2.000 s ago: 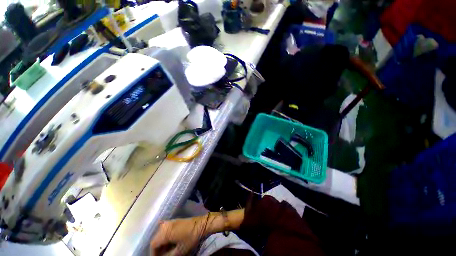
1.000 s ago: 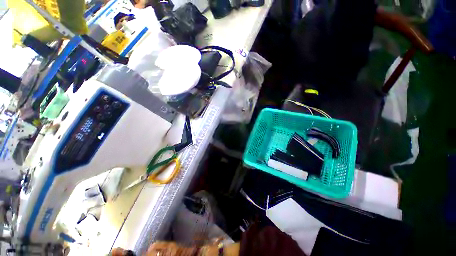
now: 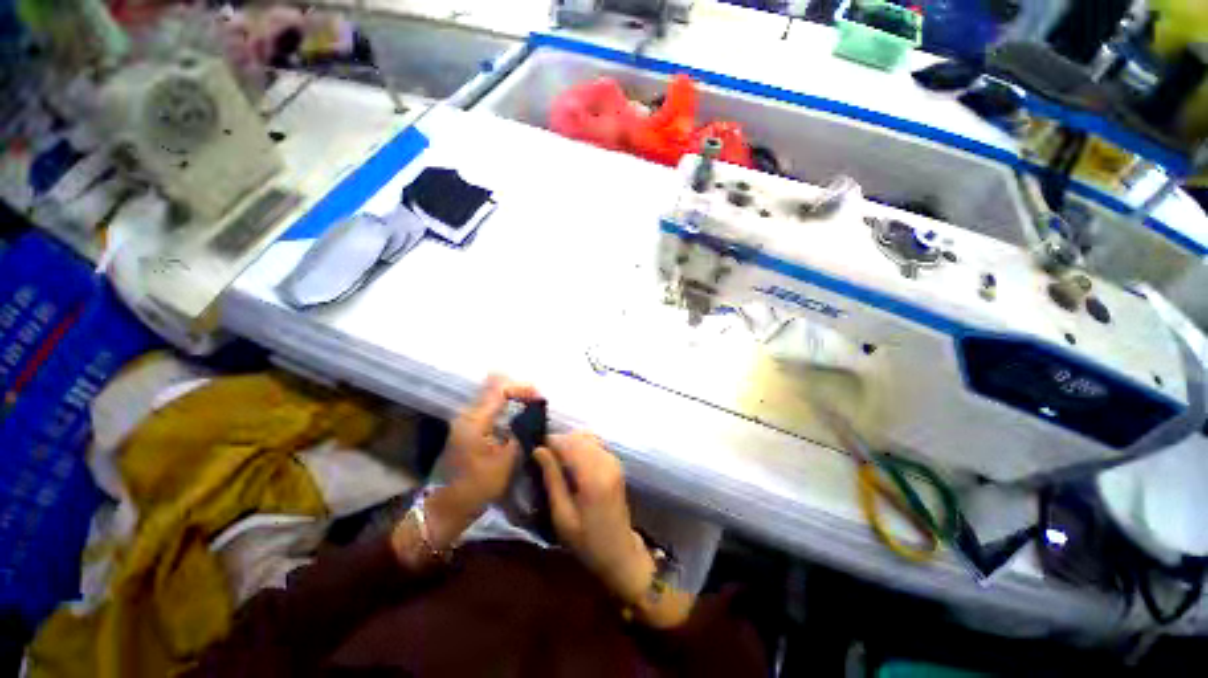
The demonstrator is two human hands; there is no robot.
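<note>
My left hand (image 3: pixel 480 448) and my right hand (image 3: pixel 583 493) are close together at the table's front edge. Both hold a small black and grey fabric piece (image 3: pixel 527 424) between their fingers; its lower part is partly hidden by the fingers. To the left on the white table lie a stack of black and white cut pieces (image 3: pixel 451 201) and grey curved cut pieces (image 3: pixel 339 260) that touch it. The white sewing machine with a blue stripe (image 3: pixel 848 298) stands to the right, its needle area (image 3: pixel 692 294) beyond my hands.
Scissors with yellow and green handles (image 3: pixel 914 507) lie at the right, near a dark angular item (image 3: pixel 996 546). Red-orange bags (image 3: pixel 647 122) lie in the trough behind. Mustard and white cloth (image 3: pixel 199 464) and a blue crate (image 3: pixel 60 358) are at lower left. A second machine (image 3: pixel 192 133) stands at left.
The view has swung left, from the teal basket to the table's left part. Both hands now show, holding a black and grey piece; earlier, no held piece was visible.
</note>
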